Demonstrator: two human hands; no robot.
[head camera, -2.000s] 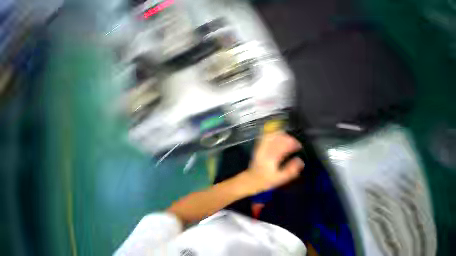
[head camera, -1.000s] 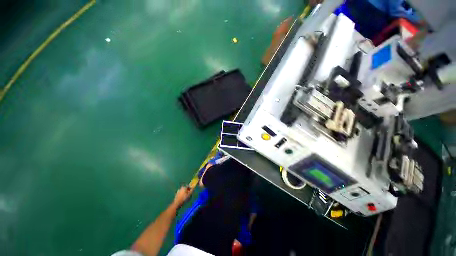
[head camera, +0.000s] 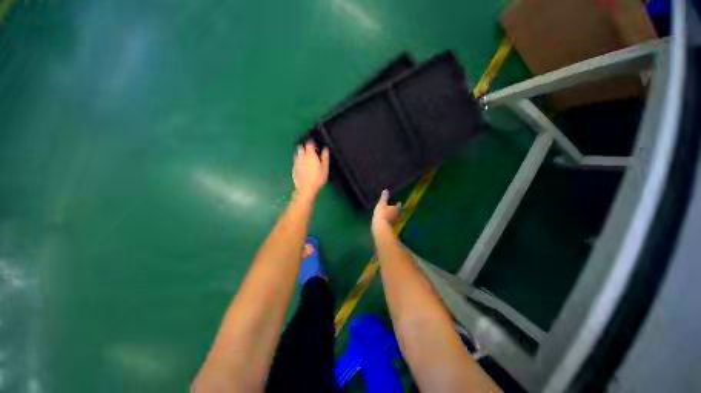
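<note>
A large black parts tray (head camera: 367, 138) with two compartments lies low over the green floor, on top of another dark tray that shows at a skewed angle behind its upper left edge. No parts show in it. My left hand (head camera: 310, 167) is at the tray's left corner, with its fingers on or over the edge. My right hand (head camera: 386, 212) is by the tray's near edge, thumb up and fingers apart. Whether it touches the tray is not clear.
A pale metal stand frame (head camera: 511, 207) with legs and crossbars fills the right side, close to my right forearm. A brown cardboard box (head camera: 580, 46) is at the upper right. A yellow floor line (head camera: 416, 201) passes under the tray. A blue slipper (head camera: 310, 261) and something blue are below.
The view has swung from the machine down to the floor, and the trays appear larger and nearer. Both my hands now reach to the top tray; one second ago only one arm clearly extended, away from it.
</note>
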